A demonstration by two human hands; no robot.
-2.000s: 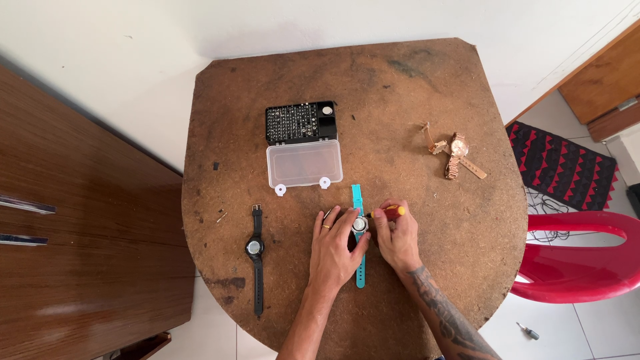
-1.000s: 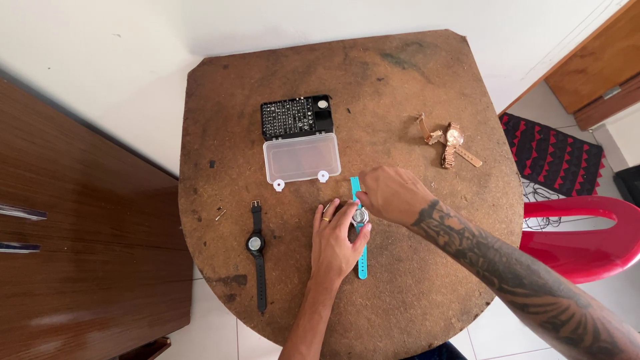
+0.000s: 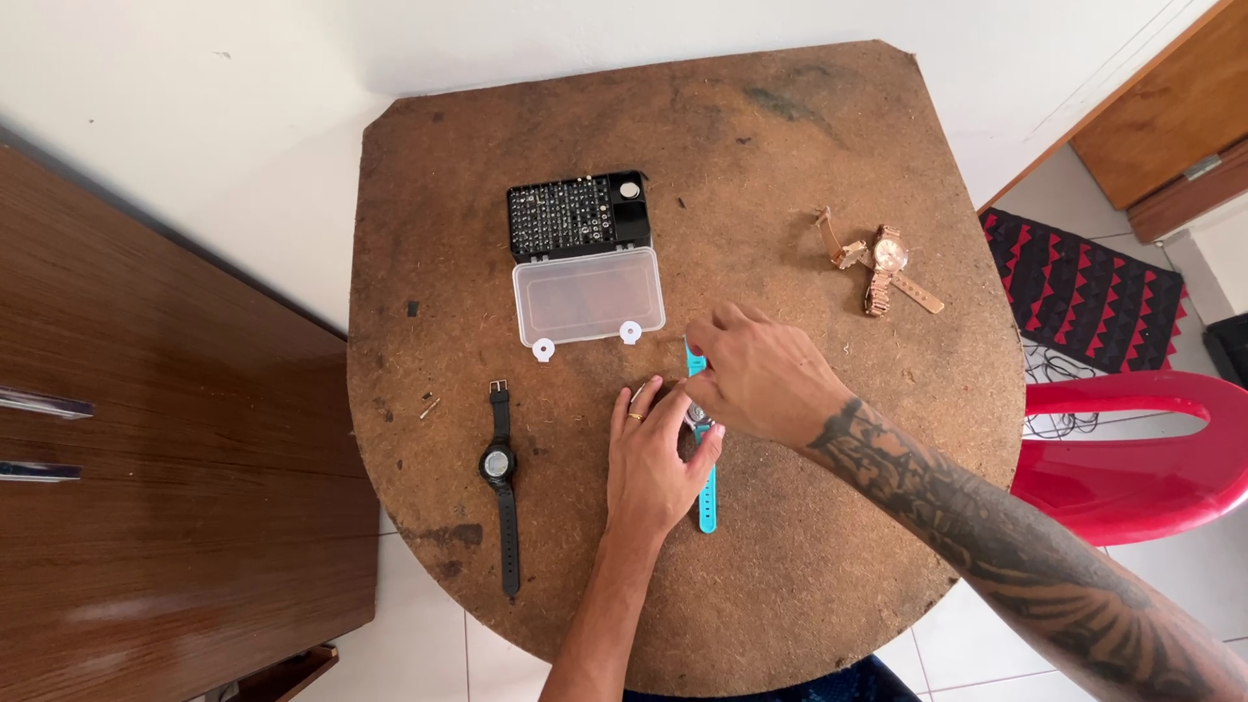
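A wristwatch with a turquoise strap (image 3: pixel 708 492) lies lengthwise on the brown table, its case partly covered by my fingers. My left hand (image 3: pixel 653 458) grips the case from the left, a ring on one finger. My right hand (image 3: pixel 765 370) is bent over the case and the upper strap; whatever its fingers hold is hidden beneath it. Left of my hands lies a black digital watch (image 3: pixel 497 463), strap laid out straight. Above them stands an opened parts case (image 3: pixel 588 292) with a clear lid and a black tray (image 3: pixel 561 216) of small metal parts, with a round silvery piece in one corner compartment.
Rose-gold watches (image 3: pixel 889 255) lie together at the right of the table (image 3: pixel 780 604). Tiny slim bits (image 3: pixel 430 407) rest near the left edge. A red plastic chair (image 3: pixel 1121 478) stands at the right, a patterned rug (image 3: pixel 1087 292) behind it. A wooden cabinet (image 3: pixel 175 468) is at the left.
My right hand has moved from the right side of the turquoise watch to above its case and upper strap. The red-and-yellow handle it held two seconds ago is out of sight. My left hand stays at the case.
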